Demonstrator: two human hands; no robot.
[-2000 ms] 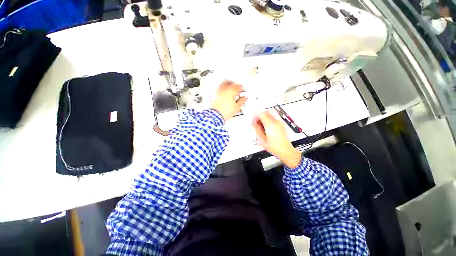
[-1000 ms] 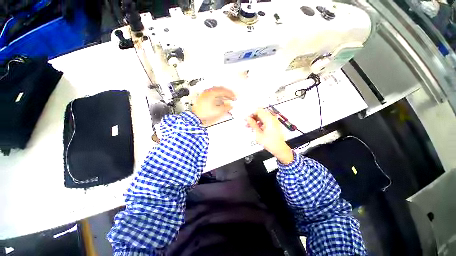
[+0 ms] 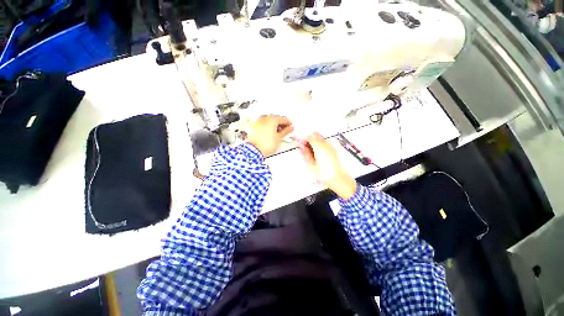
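Observation:
My left hand (image 3: 267, 134) is under the sewing machine arm, just right of the needle area (image 3: 219, 126), with fingers bent. My right hand (image 3: 318, 157) is close to its right, with fingertips pinched together. A tiny pale item shows between the two hands, too small and overexposed to name. The white sewing machine (image 3: 346, 55) stands behind both hands. A black fabric panel (image 3: 128, 179) with a pale curved line and a small label lies flat on the white table, left of the machine, untouched by my hands.
A black fabric stack (image 3: 37, 133) lies at the far left. A blue crate (image 3: 68, 40) is beyond the table. A red-and-black tool (image 3: 354, 150) lies right of my right hand. More black panels (image 3: 433, 213) are below table level at the lower right. Metal framing runs along the right.
Since one second ago, my hands have come closer together, and my left fingers have turned toward the right hand. The panel on the table has not visibly moved on it; the view has shifted.

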